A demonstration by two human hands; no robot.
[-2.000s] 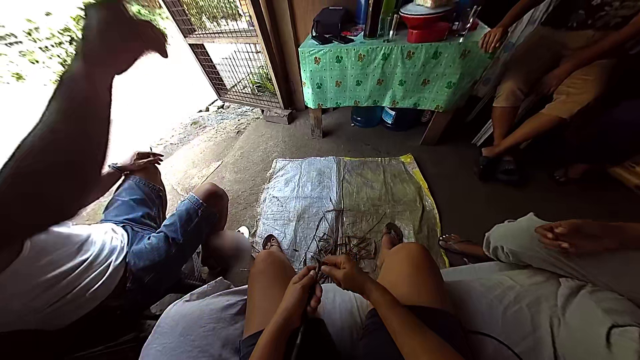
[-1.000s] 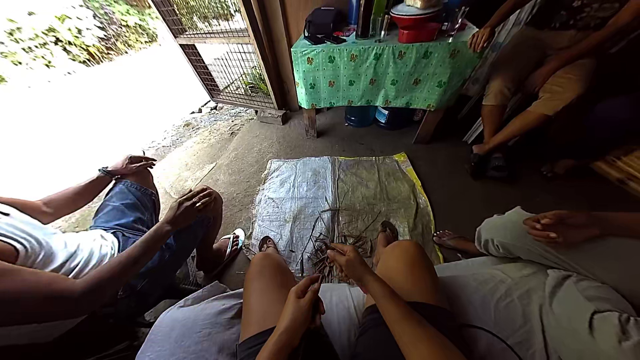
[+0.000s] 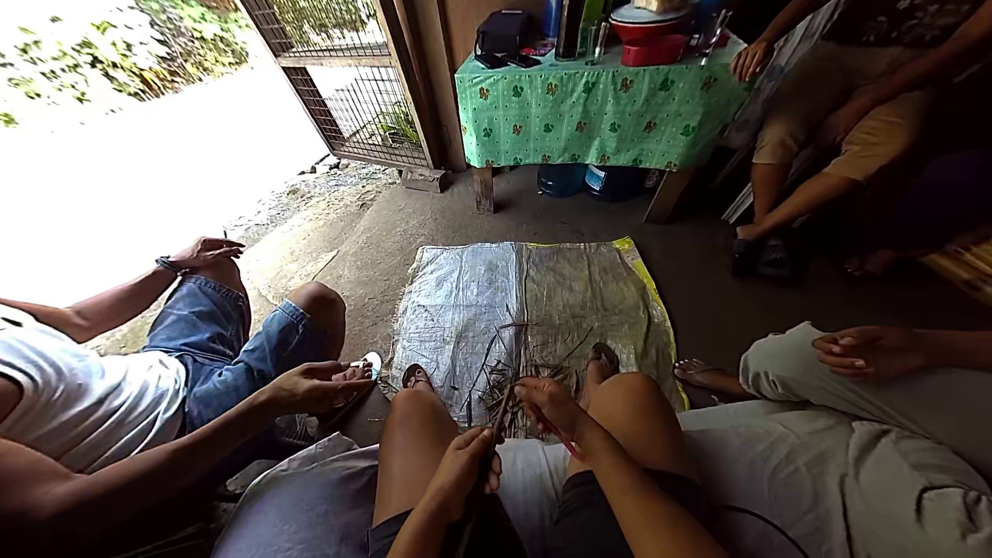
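Observation:
My left hand (image 3: 467, 467) is closed around a long, thin dark strip, perhaps plant material, whose lower end runs down between my thighs. The strip (image 3: 504, 409) rises from that fist toward my right hand (image 3: 549, 403), whose fingers pinch around its upper part. A thin pinkish-red item (image 3: 572, 448) shows by my right palm and wrist; what it is, I cannot tell. Beyond my hands, a loose heap of dark and brown strips (image 3: 535, 372) lies on a flattened woven plastic sack (image 3: 465, 298), between my feet in slippers.
A person in a white top and denim shorts (image 3: 225, 349) sits close at left, a hand near my left knee. Another person's hand (image 3: 868, 353) rests at right; a third person sits farther back. A table with a green cloth (image 3: 573, 116) stands ahead, water containers (image 3: 562, 180) beneath it.
The person at left lowered a raised arm, and that hand has since moved right, from their knee toward my left knee. My hands stay over my lap.

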